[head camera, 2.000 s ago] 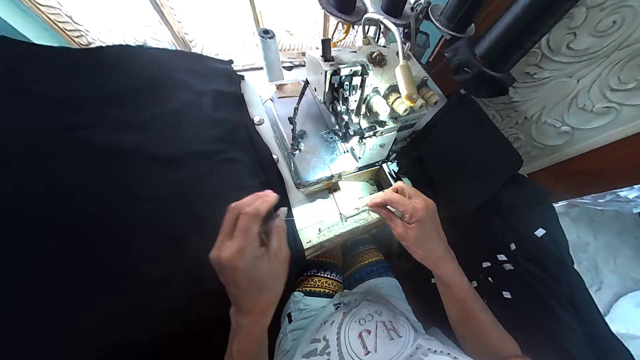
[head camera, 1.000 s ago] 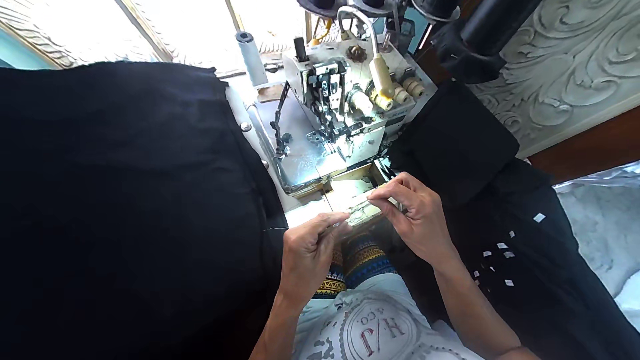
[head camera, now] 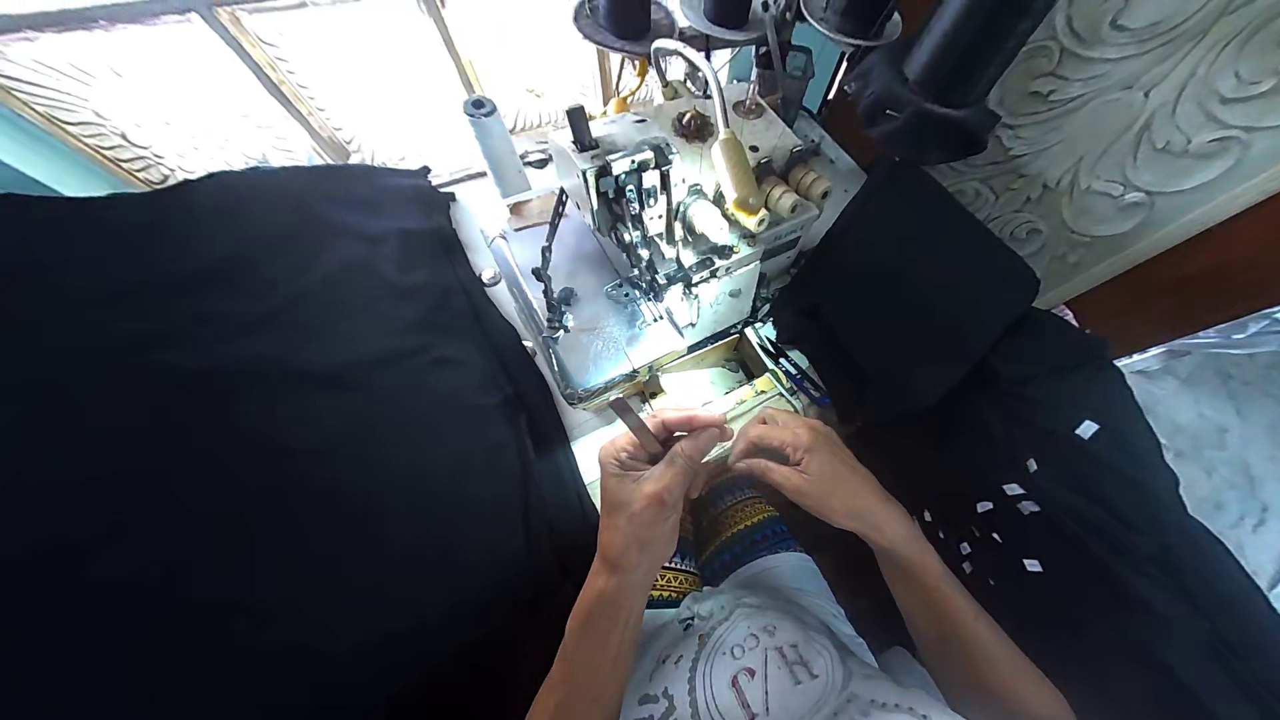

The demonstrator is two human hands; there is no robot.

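Observation:
My left hand (head camera: 650,480) is in front of the sewing machine (head camera: 660,220), thumb and forefinger pinched, with a thin flat brownish strip (head camera: 637,427) sticking up from between its fingers. Just right of it, my right hand (head camera: 800,465) has its fingers bent and thumb near the forefinger; whether it pinches a thread is too small to tell. The fingertips of both hands nearly meet. Beyond them lies a small open compartment (head camera: 735,360) at the machine's front edge, with dark blue-handled snips (head camera: 800,378) at its right. The machine's lamp lights the needle area.
Black fabric (head camera: 250,420) covers the left side. More black cloth (head camera: 910,290) lies at the right, with several small white pieces (head camera: 1014,490) on it. A grey thread cone (head camera: 497,145) stands behind the machine bed. Dark thread cones (head camera: 860,18) stand at the back, near a carved wall panel (head camera: 1130,120).
My left hand has moved right, from apart at the black fabric's edge to beside my right hand. The flat strip now shows plainly in it.

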